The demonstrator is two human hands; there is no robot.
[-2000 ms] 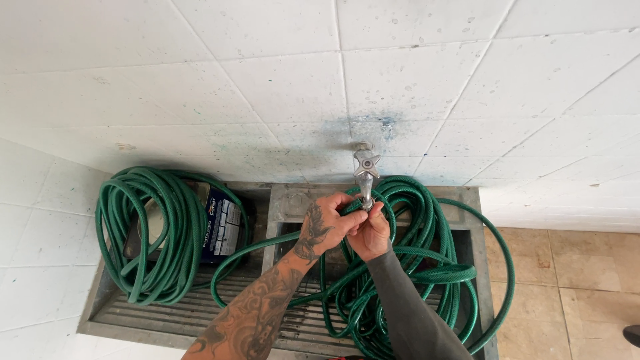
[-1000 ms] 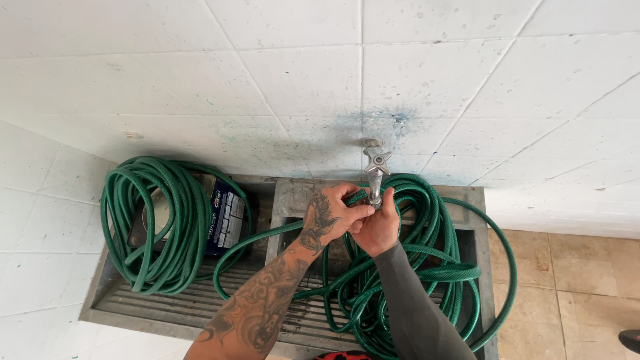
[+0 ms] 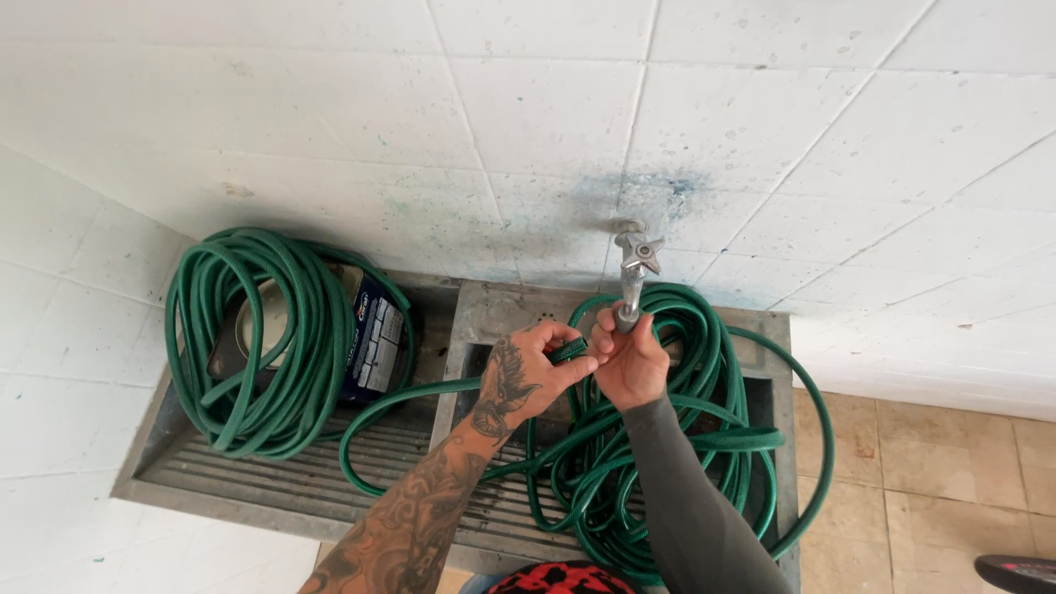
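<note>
My left hand (image 3: 536,369) grips a green garden hose (image 3: 568,351) close to its end, which points up and right, just left of the spout. The fingers of my right hand (image 3: 631,355) close around the grey tip at the mouth of a metal wall tap (image 3: 639,256) with a cross handle. Hose end and spout are apart. Below and right of my right hand, loose green hose coils (image 3: 701,371) fill the right basin of a grey laundry sink (image 3: 462,330).
At the left, a second green hose coil (image 3: 256,412) lies over a dark blue paint can (image 3: 371,338) bearing writing. White tiled walls stand behind and at the left. Ribbed washboard surfaces slope at the sink's front. A dark object (image 3: 1019,571) is on the tan floor tiles at the lower right.
My left hand has moved from the tap's mouth to the left, and the hose end now shows in its fingers. My right hand has stayed at the spout.
</note>
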